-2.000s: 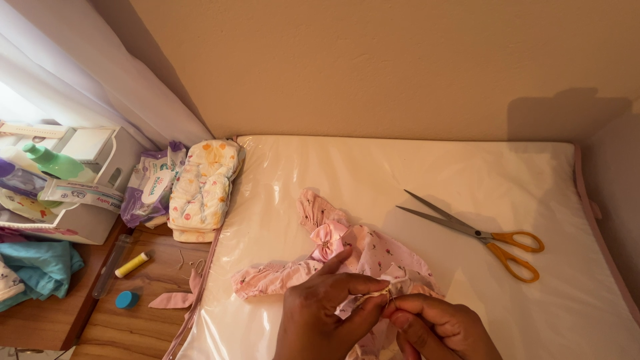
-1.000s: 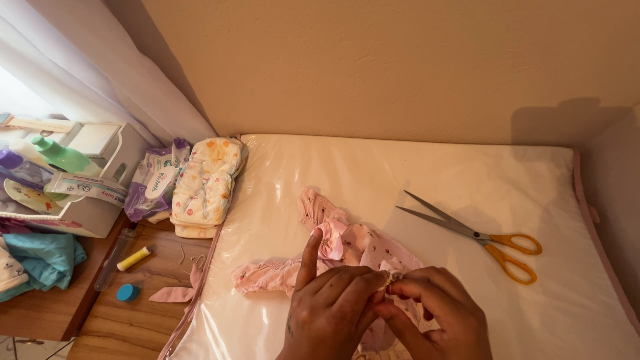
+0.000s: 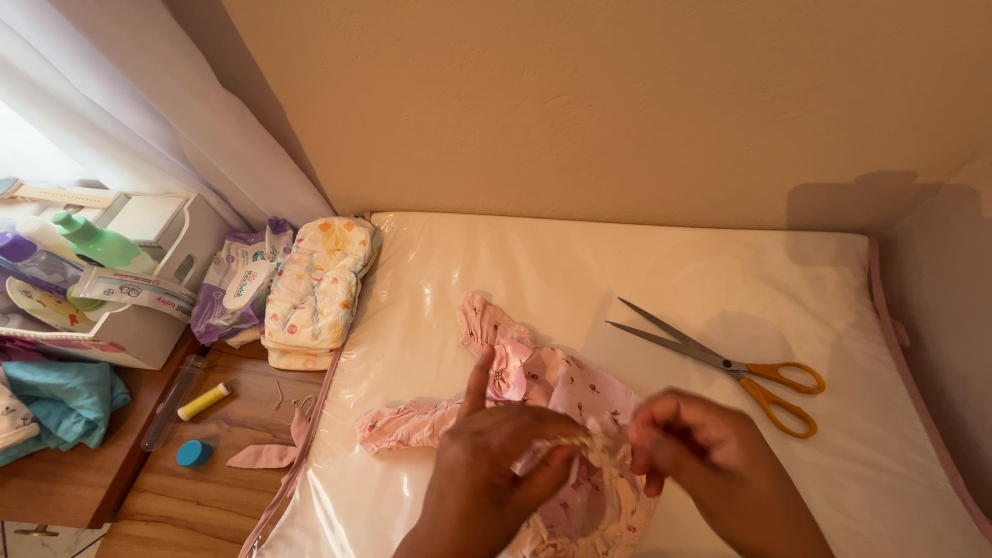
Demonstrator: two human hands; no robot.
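A pink floral baby garment (image 3: 585, 387) with ruffled sleeves and a satin bow (image 3: 508, 372) lies on a plastic-covered changing pad (image 3: 736, 271). Over its lower part, my left hand (image 3: 500, 465) pinches a gathered edge of the fabric between thumb and fingers, its index finger pointing up beside the bow. My right hand (image 3: 690, 457) is at the right of that edge, blurred, fingertips drawn together; whether it holds a needle or thread cannot be seen. Orange-handled scissors (image 3: 717, 360) rest with parted blades on the pad, beyond my right hand.
Left of the pad are folded diapers (image 3: 318, 287), a wipes pack (image 3: 240, 279) and a white organizer (image 3: 143, 333) with bottles. On the wooden surface (image 3: 186, 511) lie a yellow thread spool (image 3: 204, 401), a clear tube (image 3: 174, 403), a blue cap (image 3: 194, 453), a pink fabric bow (image 3: 263, 456) and teal cloth (image 3: 70, 403).
My right hand has moved away to the right from my left hand, where the two were close together. My left index finger, bent toward the garment at first, now points up.
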